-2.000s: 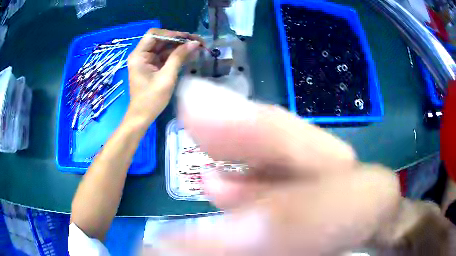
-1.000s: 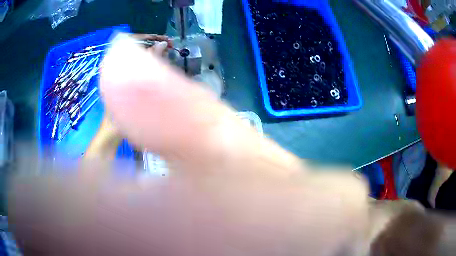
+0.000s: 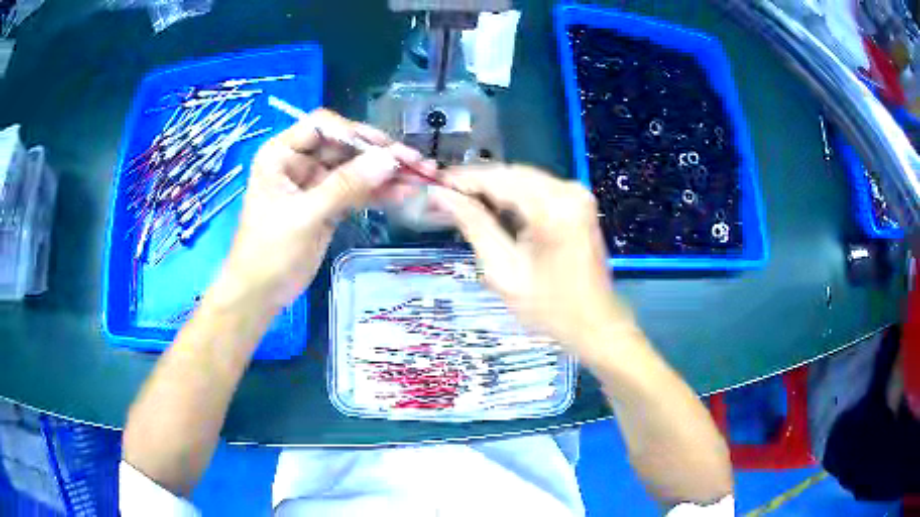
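My left hand (image 3: 313,187) pinches a thin white-and-red rod (image 3: 338,135), tilted with its white end up to the left. My right hand (image 3: 535,242) meets it at the rod's red lower right end, fingertips closed on it. Whether a small ring is between the fingertips cannot be told. Both hands are just in front of the fixture (image 3: 436,119), under the press ram (image 3: 442,56); no rod shows in the fixture. A clear plastic box (image 3: 341,343) with many red-and-white rods lies nearest me.
A blue left tray (image 3: 118,252) holds scattered rods. A blue right tray (image 3: 666,264) holds black rings and a few shiny ones. Stacked clear boxes (image 3: 25,222) are at far left. A shiny press lever (image 3: 807,71) runs along the upper right. A person's dark clothing (image 3: 873,434) shows at lower right.
My right hand, blurred and close to the camera before, is now at the rod beside my left hand. The rod and left hand have come back from the fixture. The red knob has left the view.
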